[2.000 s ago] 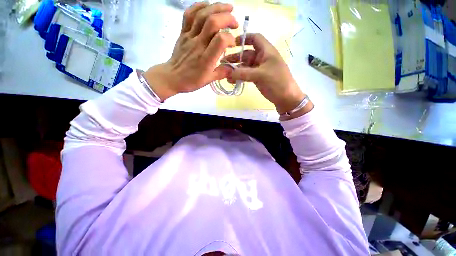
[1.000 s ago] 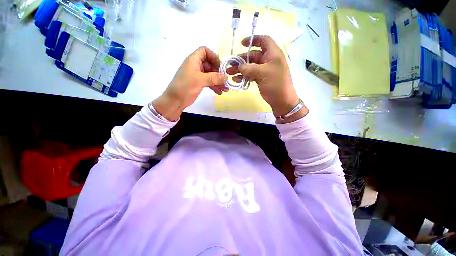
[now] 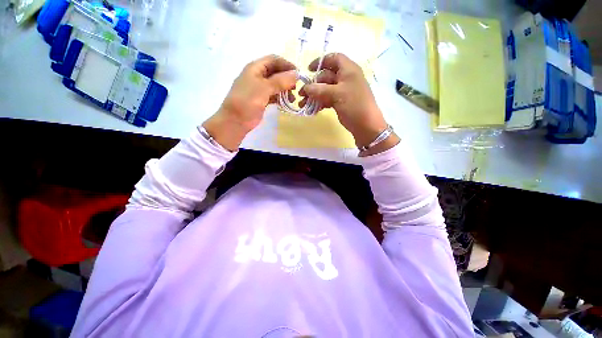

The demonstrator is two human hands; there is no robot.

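A white USB cable (image 3: 288,105) is wound in a small coil held above the yellow sheets (image 3: 344,45). My left hand (image 3: 259,92) grips the left side of the coil between thumb and fingers. My right hand (image 3: 344,91) grips its right side. The wide USB-A plug (image 3: 306,23) and the narrower device-end plug (image 3: 329,30) both point away from me, above the coil. Parts of the coil are hidden behind my fingers.
Flattened blue-and-white cartons (image 3: 105,79) lie fanned at the left. A cutter knife (image 3: 417,96) lies right of the sheets. A plastic-wrapped yellow packet (image 3: 470,72) and bundled cartons (image 3: 551,76) are at the right. A red stool (image 3: 56,228) stands below the table at left.
My left hand first came down from above the coil onto its left side. Since then its fingers have moved further over the coil, and both plugs now stand up side by side.
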